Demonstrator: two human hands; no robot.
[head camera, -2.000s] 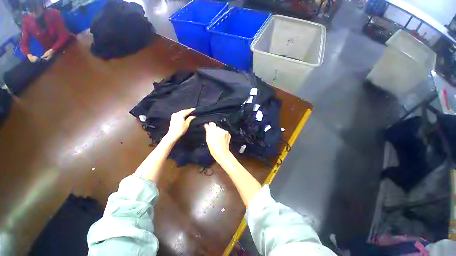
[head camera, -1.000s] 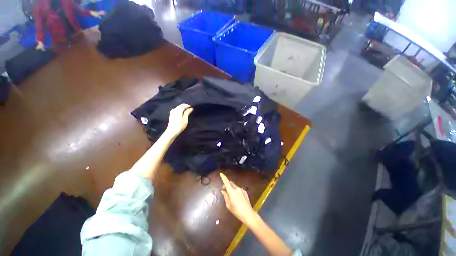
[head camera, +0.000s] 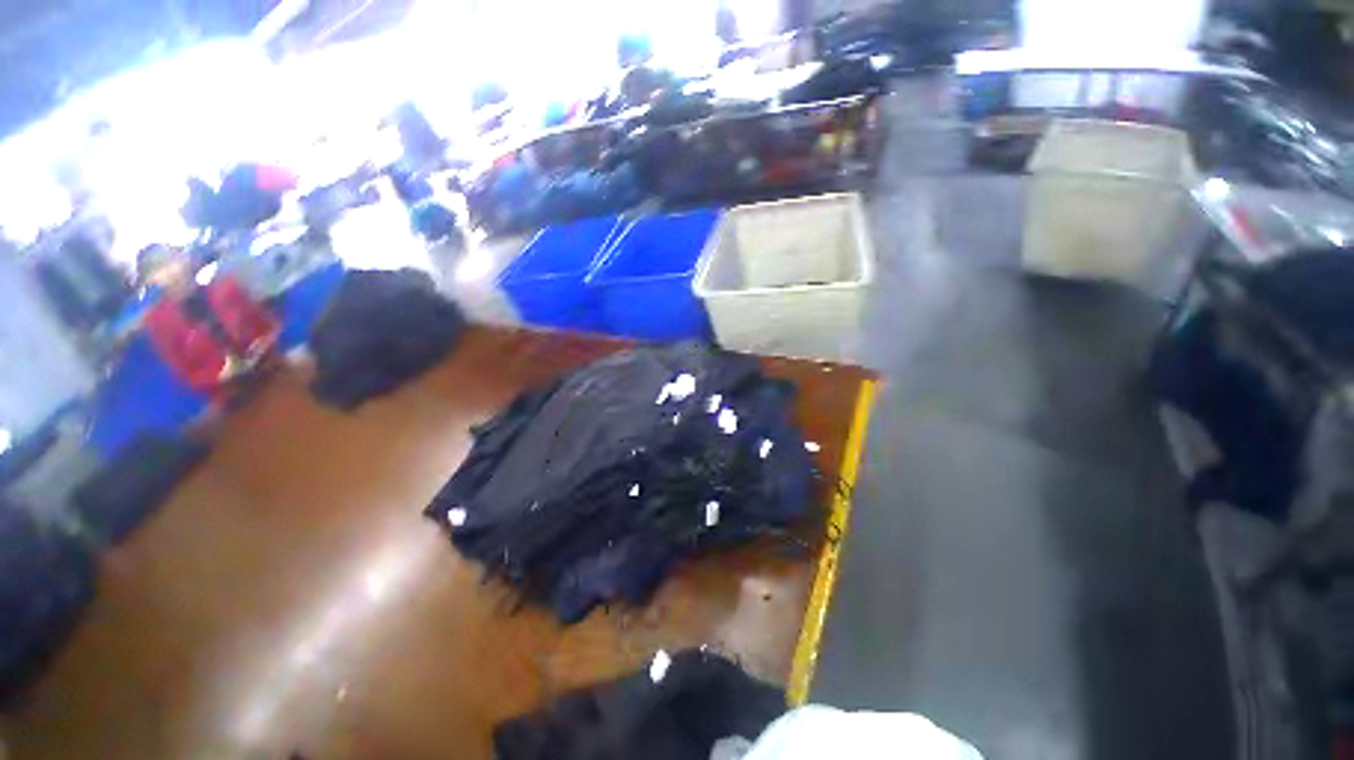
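The unsorted pile (head camera: 594, 475) of black garments lies rumpled on the brown table, with small white tags on its right and near side. Another black garment (head camera: 631, 720) with a white tag lies at the bottom edge of the view, nearer to me and cut off. A pale sleeve (head camera: 861, 735) of mine covers its right end. Neither of my hands is visible, so I cannot see whether they touch this garment. The picture is blurred.
The glossy table (head camera: 357, 594) has a yellow right edge. Beyond it stand blue bins (head camera: 653, 282) and a grey-white bin (head camera: 787, 275). Another black heap (head camera: 386, 334) lies at the far left, near a person in red (head camera: 208, 334). Dark garments (head camera: 1284, 371) hang at the right.
The view has tilted up and turned. Both hands have left the picture. A black garment now shows at the bottom, separate from the pile.
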